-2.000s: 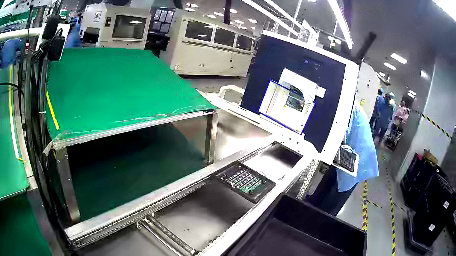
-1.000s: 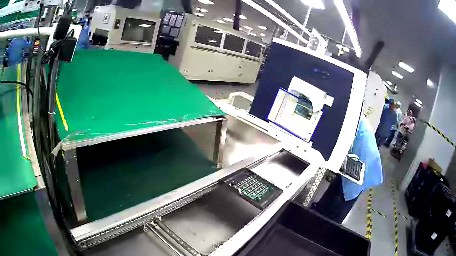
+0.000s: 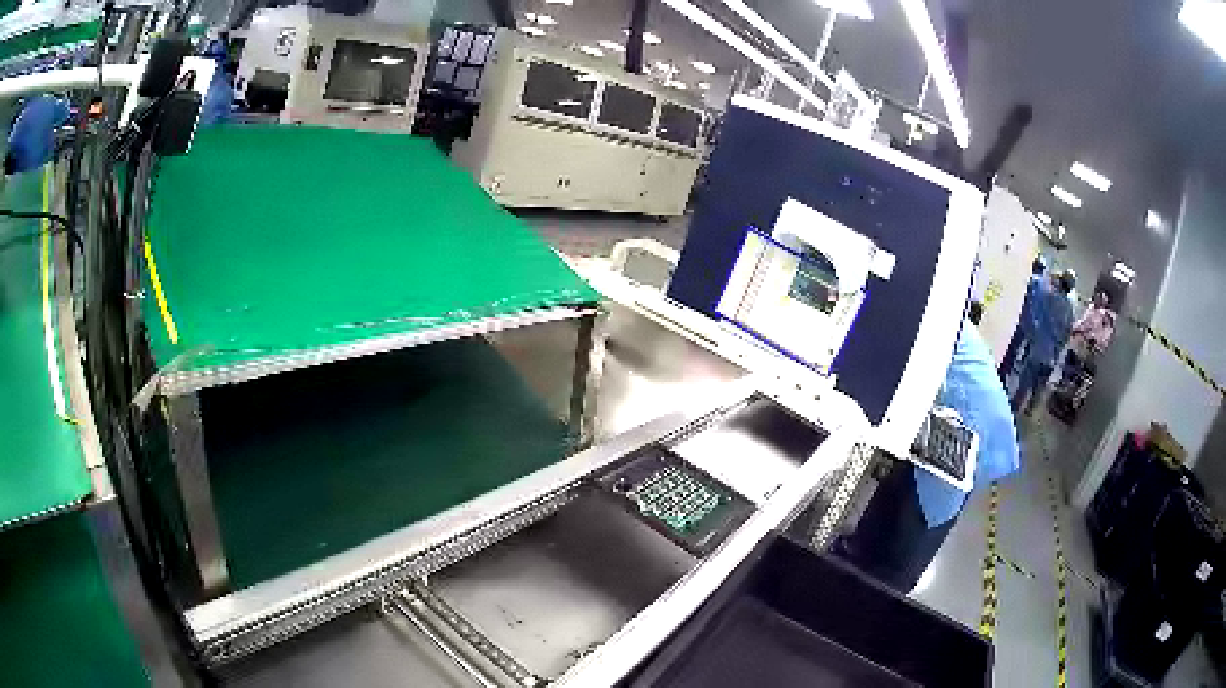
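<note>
Neither of my hands is in the picture. A flat black carrier [image 3: 723, 528] lies across the two rails of the conveyor [image 3: 403, 548], near the dark blue machine panel. A green PCB panel [image 3: 675, 497] of small repeated boards sits in the carrier. A large black tote [image 3: 820, 621] stands against the conveyor's near right side, cut off by the bottom edge.
A two-level green-matted bench [image 3: 350, 249] stands left of the conveyor. Dark cables [image 3: 121, 336] run down at its left. A machine with a dark blue panel [image 3: 820, 202] stands behind, a person in blue [image 3: 975, 417] beside it. Black bins [image 3: 1163, 551] stand at right.
Compared with two seconds ago, the view has shifted slightly, so the bench and conveyor sit a little further right. The carrier shows no clear movement along the rails.
</note>
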